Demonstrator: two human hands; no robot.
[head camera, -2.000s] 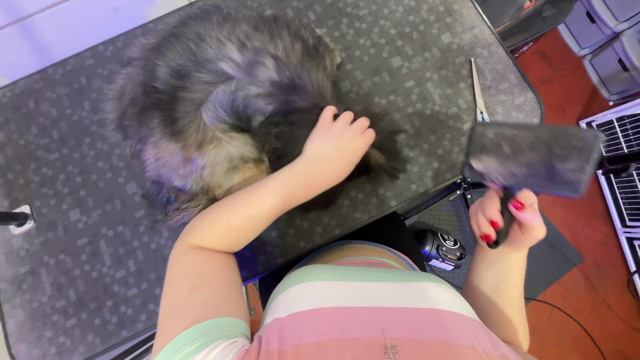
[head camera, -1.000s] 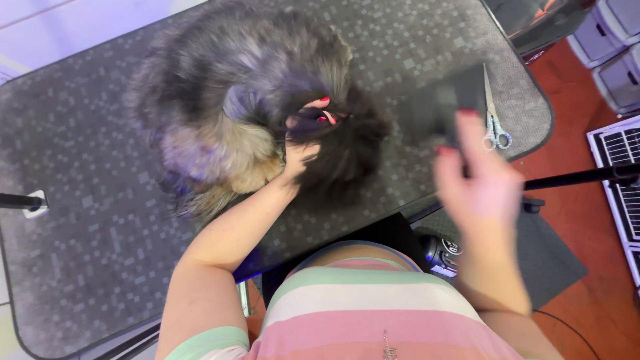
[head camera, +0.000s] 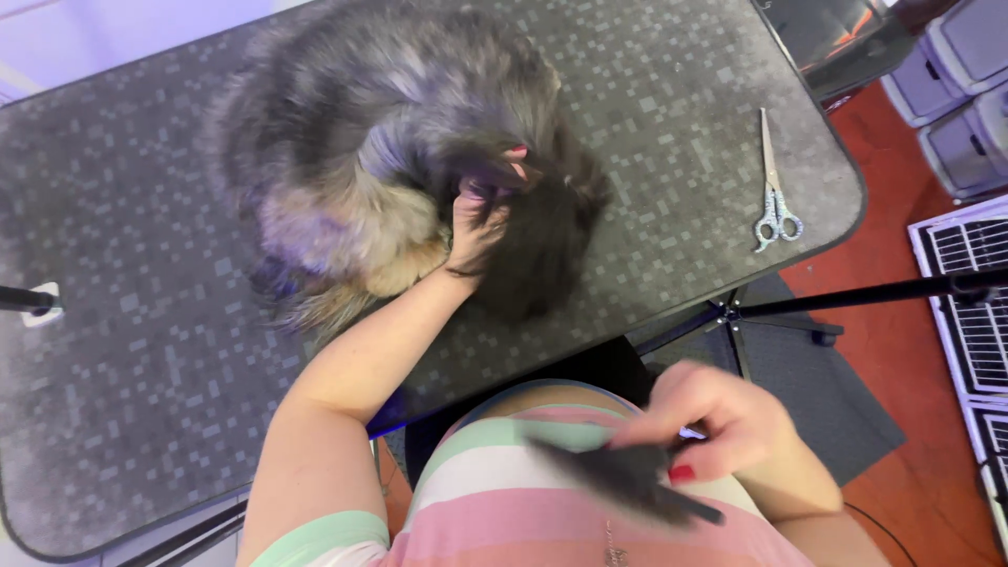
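Observation:
A long-haired grey, tan and black dog (head camera: 409, 102) lies curled on a speckled grooming table (head camera: 157, 394). My left hand (head camera: 487, 209) is at its dark head, fingers partly hidden in the long black fur. In front of my striped shirt, below the table edge, my right hand (head camera: 717, 417) grips a dark pet brush (head camera: 622, 476), both blurred by motion. Scissors (head camera: 772, 185) with patterned handles lie on the table, right of the dog.
A black pole (head camera: 882, 291) and wheeled stool base (head camera: 731, 315) stand beside the table's near right edge. Storage drawers (head camera: 972, 138), a wire crate panel (head camera: 976, 307) and a dark mat (head camera: 835, 409) are on the right. A black arm (head camera: 24, 299) reaches in at left.
My right hand has brought the brush from the right side, across near the scissors, down in front of my shirt. My left hand has shifted from atop the dog's head into its fur.

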